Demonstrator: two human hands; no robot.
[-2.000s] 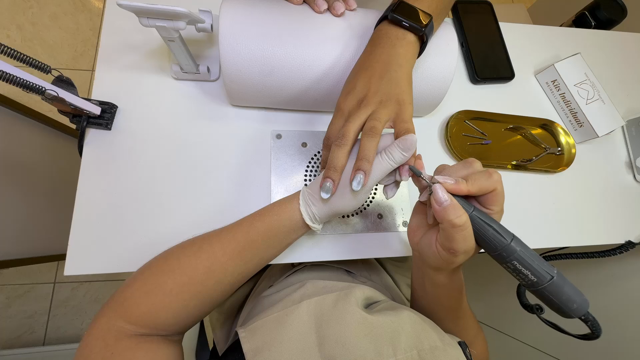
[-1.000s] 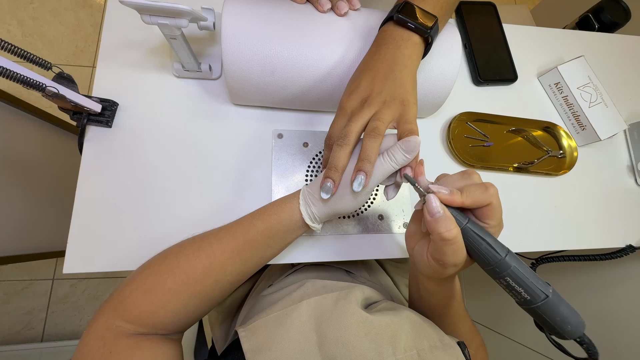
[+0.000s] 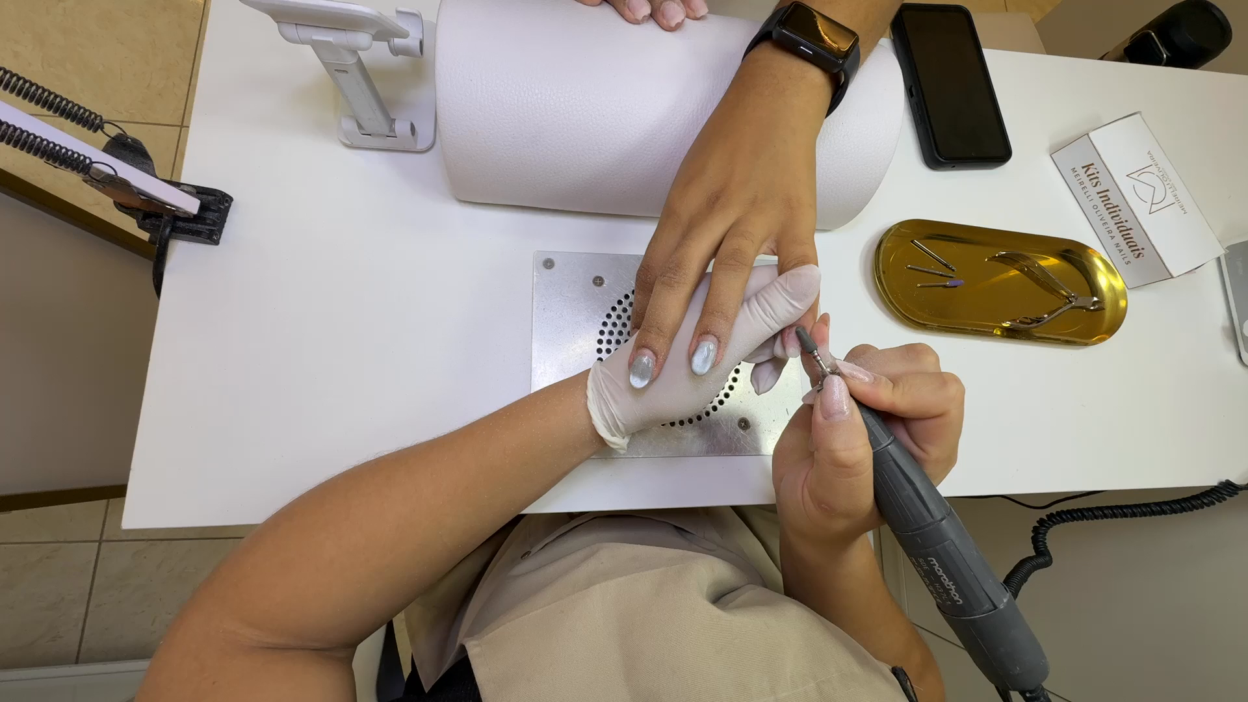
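Note:
My left hand [image 3: 697, 351], in a white glove, lies under another person's hand [image 3: 741, 224] and holds a finger of it near the right edge of the perforated metal plate [image 3: 570, 419]. That hand wears a black smartwatch [image 3: 805, 41] and has shiny silvery nails. My right hand [image 3: 858, 429], bare, grips a grey Marathon electric nail drill [image 3: 936, 536] like a pen. The drill's grey bit [image 3: 806, 341] is at the held fingertip; whether it touches the nail is unclear.
A white padded armrest [image 3: 585, 117] lies behind the hands, with a white stand [image 3: 361, 88] to its left. Right are a black phone [image 3: 951, 88], a white box [image 3: 1136, 200] and a gold tray [image 3: 902, 283] with cuticle nippers [image 3: 1058, 302] and drill bits [image 3: 934, 255]. A coiled cord [image 3: 1121, 507] hangs lower right.
My right hand and the drill have shifted a little and the drill's angle has changed slightly. My left hand keeps its hold on the other person's finger.

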